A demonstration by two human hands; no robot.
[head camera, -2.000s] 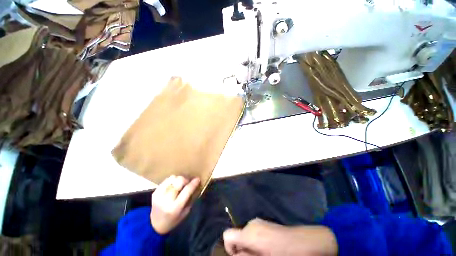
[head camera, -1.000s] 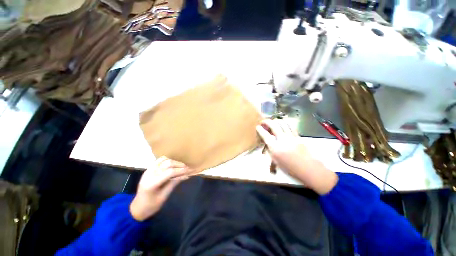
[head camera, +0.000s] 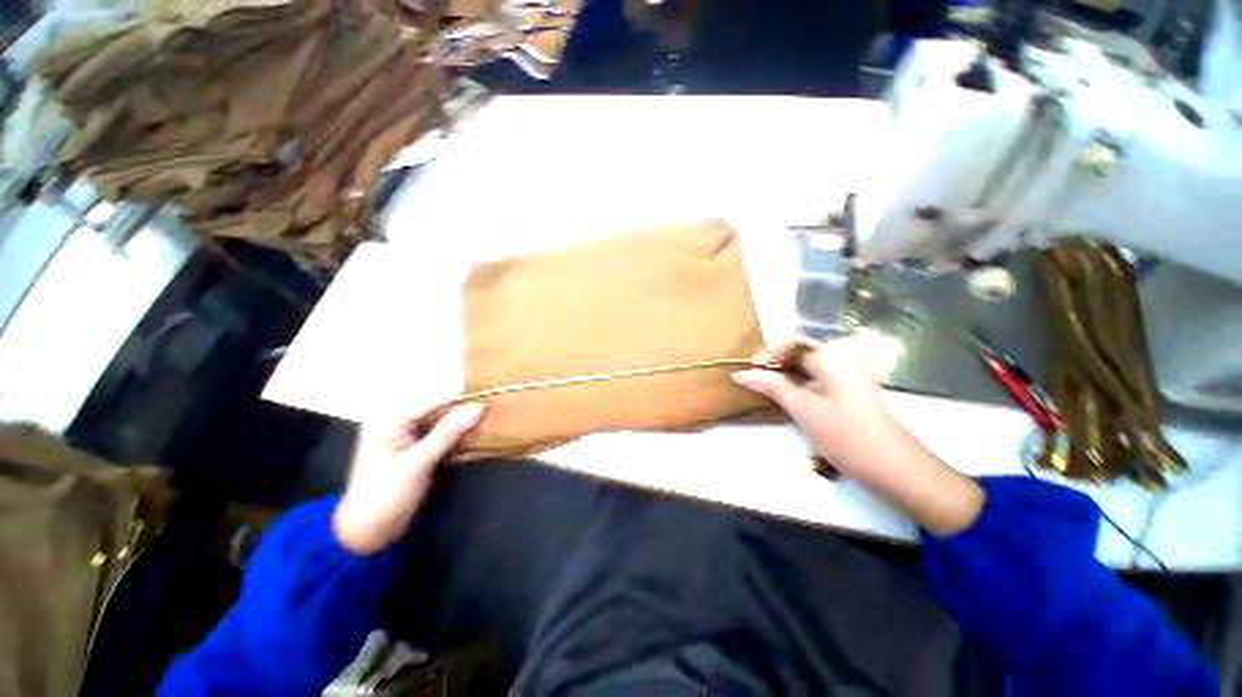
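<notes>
The tan-brown fabric panel (head camera: 613, 306) lies on the white table, left of the needle area. The zipper (head camera: 613, 376), a thin gold line, runs across the panel from hand to hand, with a strip of brown cloth on its near side. My left hand (head camera: 398, 470) pinches the left end of the zipper and panel near the table's front edge. My right hand (head camera: 851, 425) holds the right end, just in front of the needle plate. A small dark piece shows under my right hand; I cannot tell what it is.
The sewing machine (head camera: 1022, 170) stands at the right. A zipper bundle (head camera: 1106, 368) hangs under its arm, beside red-handled snips (head camera: 1015, 381) and a black cord. Brown cut-piece stacks (head camera: 259, 116) lie at the far left. More brown pieces (head camera: 68, 558) lie at lower left.
The panel has turned so its zipper edge faces me, and the zipper line now shows across it. Both hands keep hold of its ends. The view has shifted left.
</notes>
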